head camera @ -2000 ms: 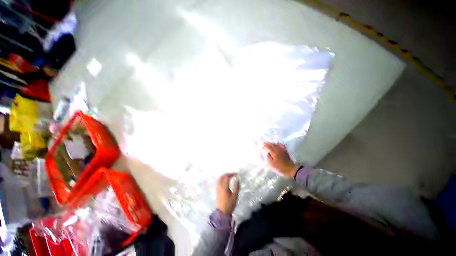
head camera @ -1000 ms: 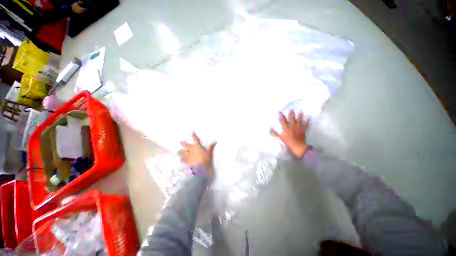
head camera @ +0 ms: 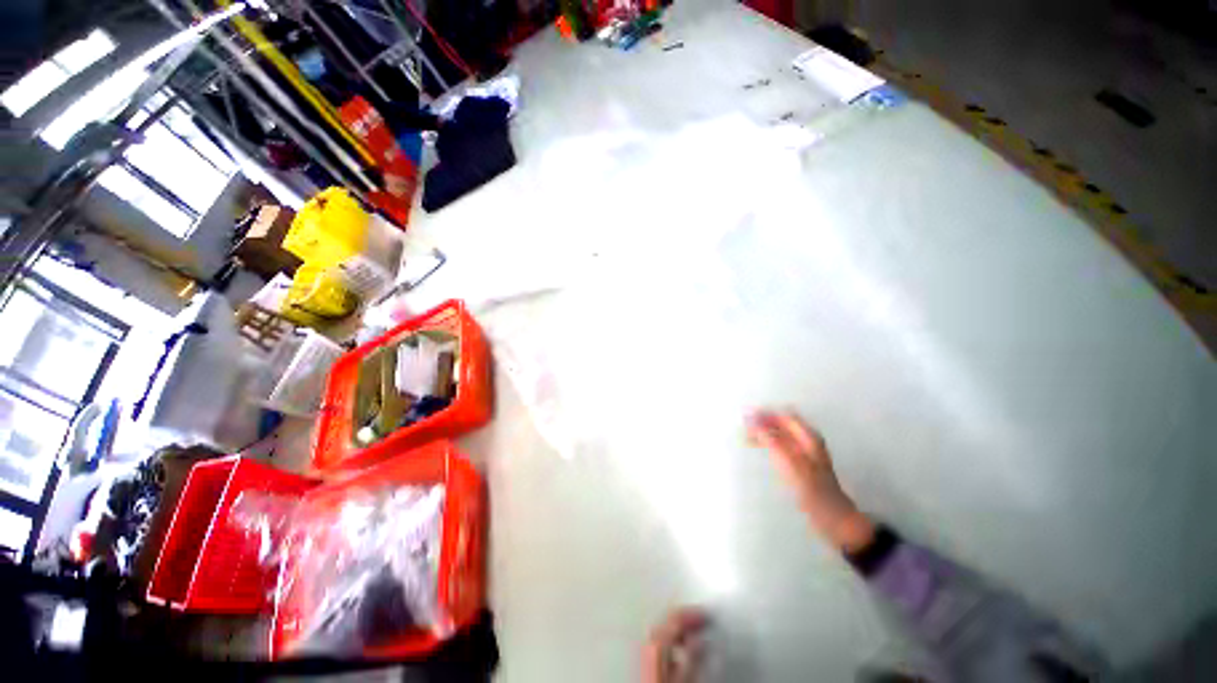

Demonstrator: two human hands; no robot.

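A glaring white area that looks like clear poly bags [head camera: 627,347] lies on the pale table [head camera: 908,320]; glare hides its edges and layers. My right hand [head camera: 807,474] is over the table at the right edge of the glare, blurred, fingers together and pointing forward-left. I cannot tell whether it touches or holds anything. My left hand [head camera: 678,647] is low in the picture, small, blurred and cut off by the bottom edge; its fingers look bent, and what it holds, if anything, does not show.
A red-orange basket [head camera: 478,387] holds cardboard and small items at left. Another basket [head camera: 463,534] nearer me holds crumpled clear film. A red crate [head camera: 200,534] stands beyond it. Dark fabric [head camera: 470,154] lies at the table's far left. A white sheet [head camera: 838,74] lies at the far right.
The view has tilted up and shows more of the room and the far table. My hands, earlier spread flat on the bags, are now lower in the picture, the right with its fingers closer together.
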